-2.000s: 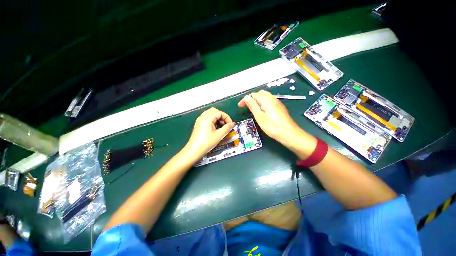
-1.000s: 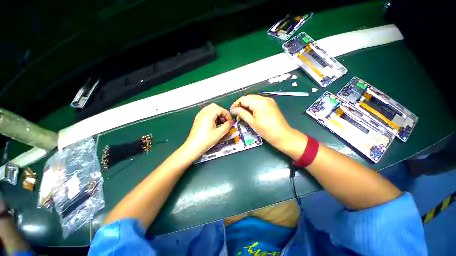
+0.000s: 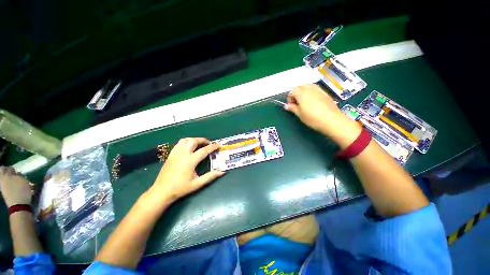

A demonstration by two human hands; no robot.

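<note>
An open phone body (image 3: 246,158) lies flat on the dark green mat, with an orange flex ribbon and a small green patch inside. My left hand (image 3: 185,166) holds its left end, with the fingers at the far edge and the thumb at the near edge. My right hand (image 3: 311,107) is up and to the right of the body, near the white strip. It holds slim tweezers (image 3: 279,102), whose thin end points left; the rest is hidden by the hand. No wire can be made out in either hand.
A black cable bundle (image 3: 141,163) and clear plastic bags (image 3: 80,198) lie left. Phone bodies lie right (image 3: 400,122) and by the white strip (image 3: 334,74). Another person's hand (image 3: 16,188) is at the far left. A black bar (image 3: 177,80) lies on the belt.
My left hand has shifted left and opened out onto the body's end. My right hand has left the body, moved up and right, and taken the tweezers off the mat. Another person's hand has come in at left.
</note>
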